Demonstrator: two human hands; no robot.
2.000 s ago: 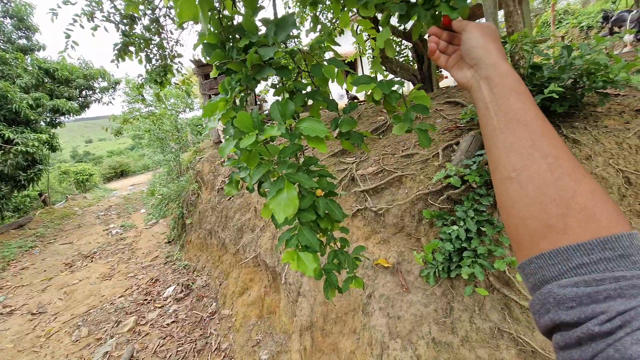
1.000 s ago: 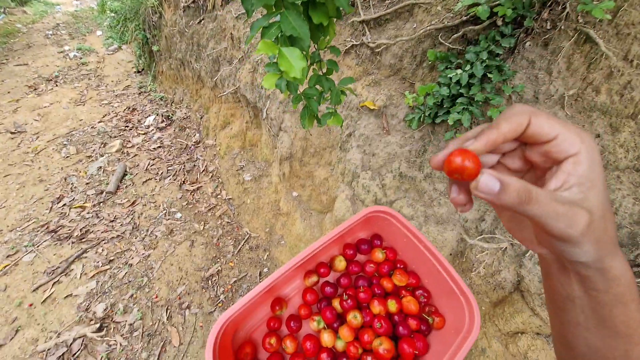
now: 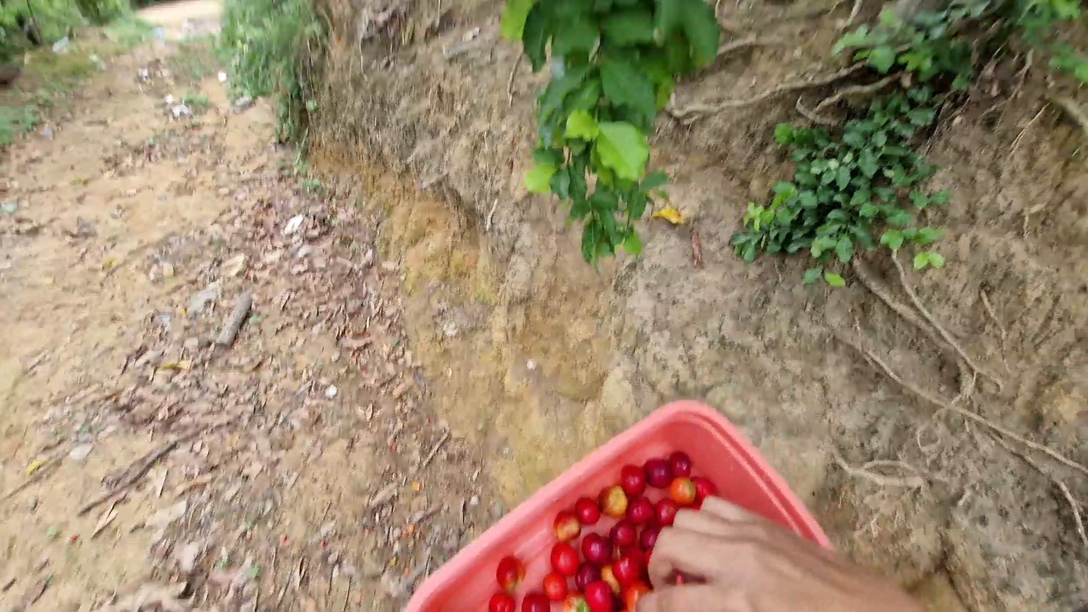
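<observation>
A pink plastic container (image 3: 544, 518) at the bottom of the head view holds many small round fruits (image 3: 597, 548), red to dark red with a few orange and yellowish ones. My right hand (image 3: 748, 552) reaches over the container's right part, palm down, with its fingers down at the fruits. The back of the hand hides the fingertips, so whether a fruit is between them cannot be told. My left hand is not in view.
A leafy branch (image 3: 603, 127) hangs at the top centre before an earth bank (image 3: 697, 340) with exposed roots (image 3: 926, 399). A green shrub (image 3: 850, 187) grows from the bank. On the left runs a dirt path (image 3: 110, 255) with dry leaves and a stick (image 3: 234, 319).
My right hand was up at the branch, then held a red fruit between thumb and finger above the container's right side. It has since moved down into the container. The view has tilted downward.
</observation>
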